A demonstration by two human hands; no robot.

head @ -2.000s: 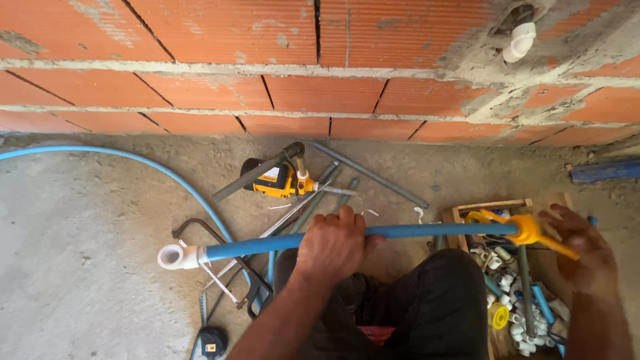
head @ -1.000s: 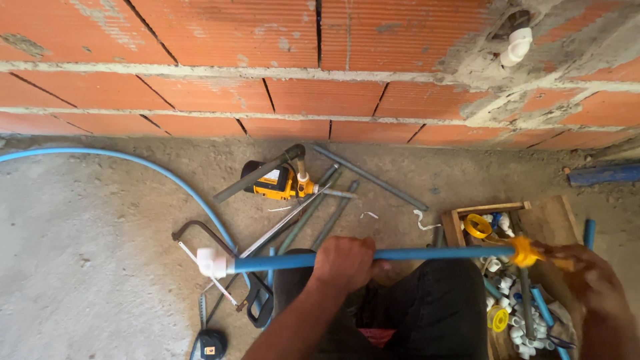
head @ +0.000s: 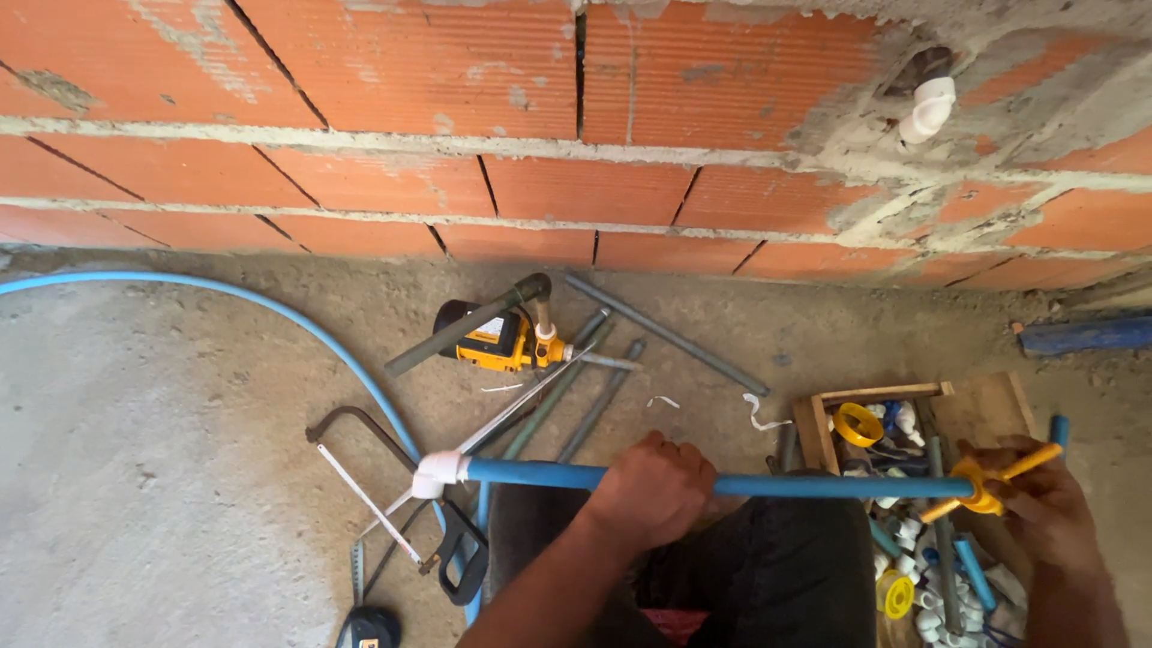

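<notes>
A blue plastic pipe (head: 801,487) lies level across my thighs, and my left hand (head: 650,490) is closed around its middle. On its left end sits a white elbow fitting (head: 438,473), its open mouth turned downward. At the right end is a yellow pipe threader (head: 976,489) with two thin handles. My right hand (head: 1035,490) has its fingers on the threader, near the upper handle. Below the elbow lies a hacksaw (head: 369,504) on the floor.
A yellow and black pump (head: 493,340) with pipes attached stands near the brick wall (head: 576,193). Several grey pipes (head: 670,335) lie beside it. A wooden box (head: 814,432) of fittings is at the right. A blue hose (head: 297,315) curves at left; a tape measure (head: 371,627) lies lower left.
My right hand has moved around the threader, whose handles have turned. The elbow's mouth faced left two seconds ago and now faces down. My left hand stays on the pipe.
</notes>
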